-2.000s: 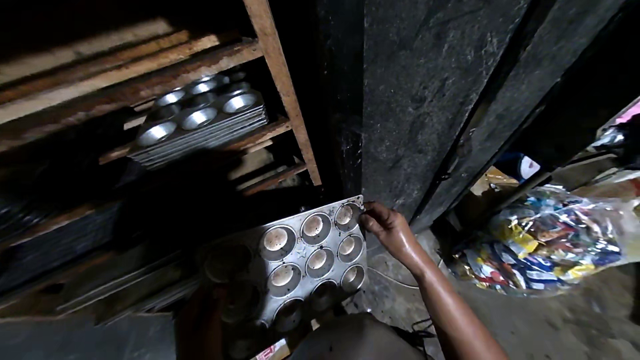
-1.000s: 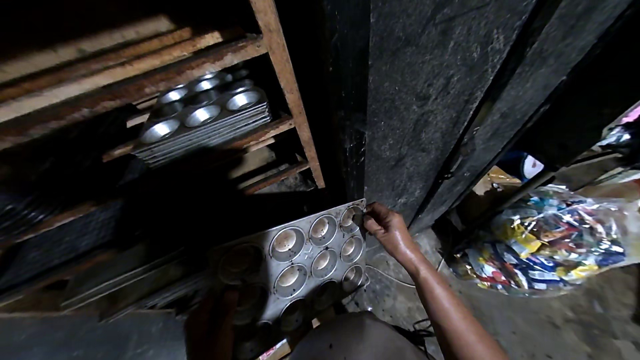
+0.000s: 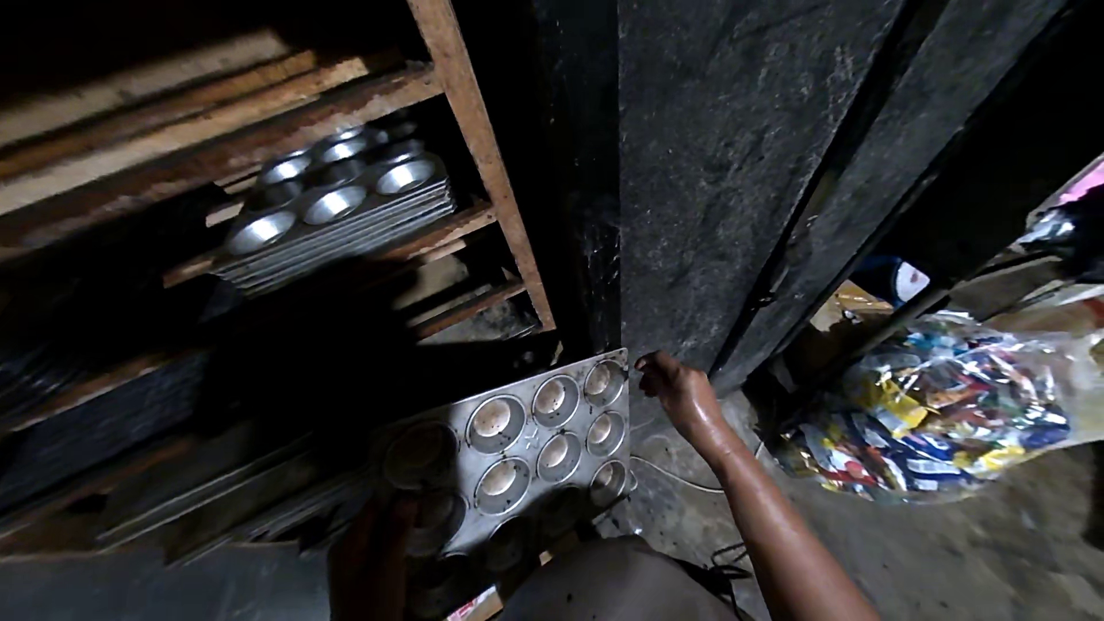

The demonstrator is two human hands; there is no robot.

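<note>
A metal muffin tin [image 3: 532,442] with several round cups lies in front of my body, its left part in deep shadow. Brownish residue or contents show at the bottoms of the lit cups. My right hand [image 3: 677,388] is just beyond the tin's upper right corner, fingers curled, with a small gap between fingertips and rim and nothing visible in it. My left hand [image 3: 379,535] is in the shadow at the tin's left side; its fingers are too dark to tell whether they grip the edge.
A wooden rack [image 3: 492,147] at the upper left bears a stack of muffin tins [image 3: 345,233], with more flat trays lower down. A dark panel [image 3: 733,172] rises beyond my right hand. A clear plastic bag of colourful wrappers [image 3: 940,414] lies on the floor at right, near a thin cable [image 3: 681,479].
My right hand has let go of the tin's upper right corner, which it held in both earlier frames, and is now slightly to the right of it.
</note>
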